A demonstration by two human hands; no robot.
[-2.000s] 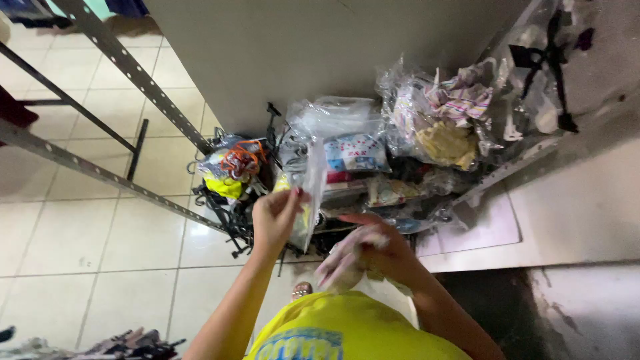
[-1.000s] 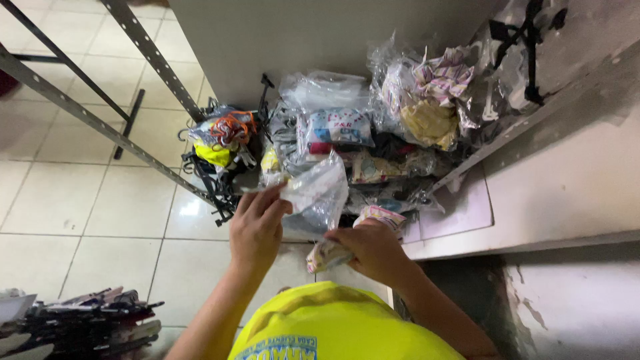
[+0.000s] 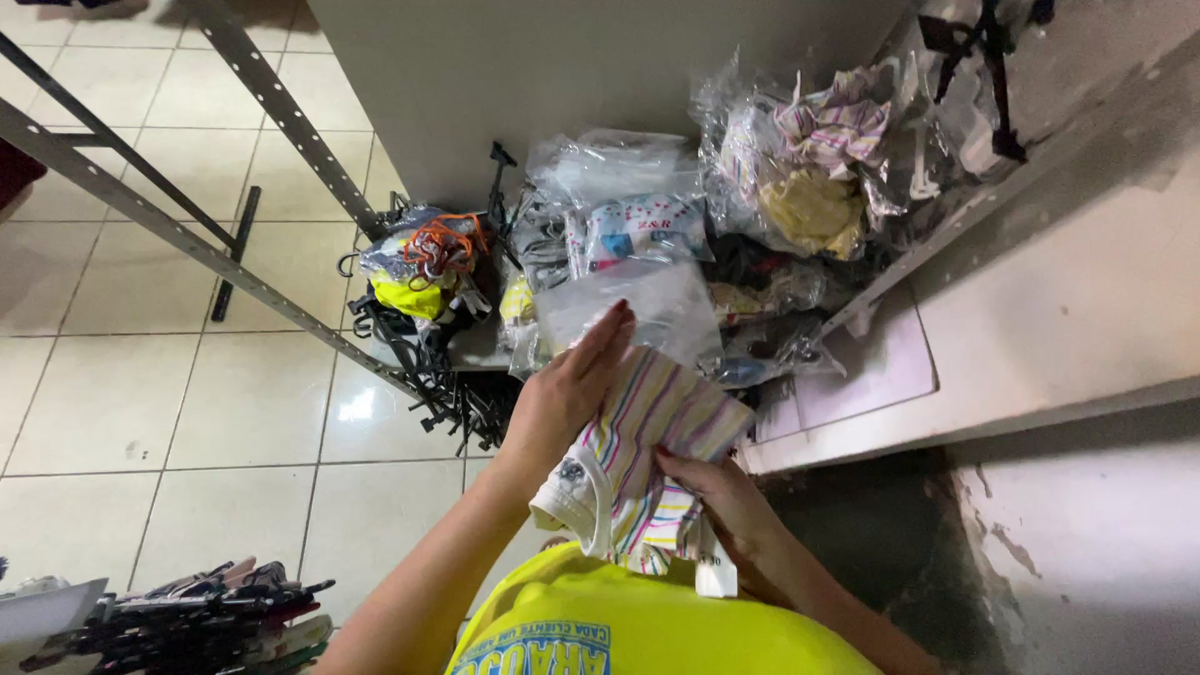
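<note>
Between my hands is a small folded garment with coloured stripes and a white neckline (image 3: 647,431); a white tag (image 3: 716,567) bearing writing hangs from its lower edge. My left hand (image 3: 572,384) lies along its upper left side, fingers extended and close together. On the lower right, my right hand (image 3: 731,506) grips the garment, thumb on top and the other fingers hidden below. A clear plastic bag (image 3: 637,309) lies just beyond the garment, on the shelf pile, near my left fingertips. Whether that hand touches the bag cannot be told.
Bagged clothes (image 3: 806,159) and a printed plastic package (image 3: 647,230) fill the shelf. Black hangers (image 3: 441,375) jut out beside a bundle with orange cord (image 3: 445,248). Perforated metal uprights (image 3: 272,103) flank the shelf. More clothes on hangers (image 3: 206,619) lie at lower left.
The clear bag, held up by my left hand one second ago, now lies on the pile. My left hand has moved to the striped garment, which is more spread out than before.
</note>
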